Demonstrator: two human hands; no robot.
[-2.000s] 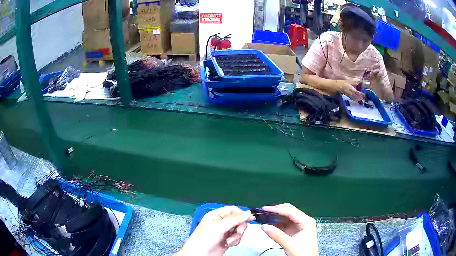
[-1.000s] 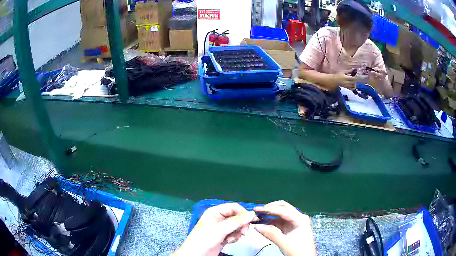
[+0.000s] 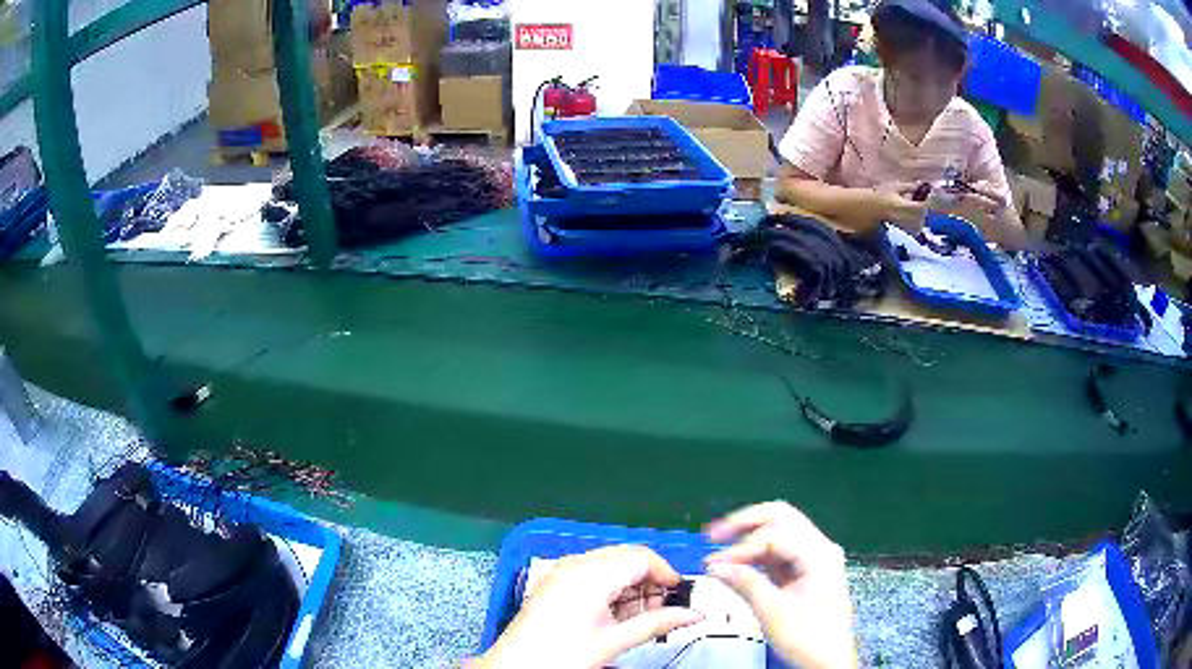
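Note:
A small black housing piece [image 3: 680, 593] sits at the fingertips of my left hand [image 3: 591, 604], over the work tray. My left hand is closed on it; the fingers hide most of it. My right hand [image 3: 782, 575] is just to the right, raised, thumb and fingers bent; whether a fine part is between its fingertips cannot be told. The blue work tray [image 3: 556, 533] with white lining lies under both hands. A thin dark wire [image 3: 732, 638] curves across the white lining below the hands.
A blue parts tray [image 3: 322, 575] heaped with black arcs [image 3: 183, 575] is at left, with loose wire ends [image 3: 268, 473] beside it. A black arc [image 3: 856, 429] lies on the green belt [image 3: 523, 373]. At right are a black cable coil [image 3: 970, 627] and a labelled bag [image 3: 1082, 625]. A person [image 3: 902, 144] works opposite.
My right hand has come away from the black piece, moving up and right with its fingers spreading. My left hand keeps the piece, slightly lower. The black arc on the belt has shifted right.

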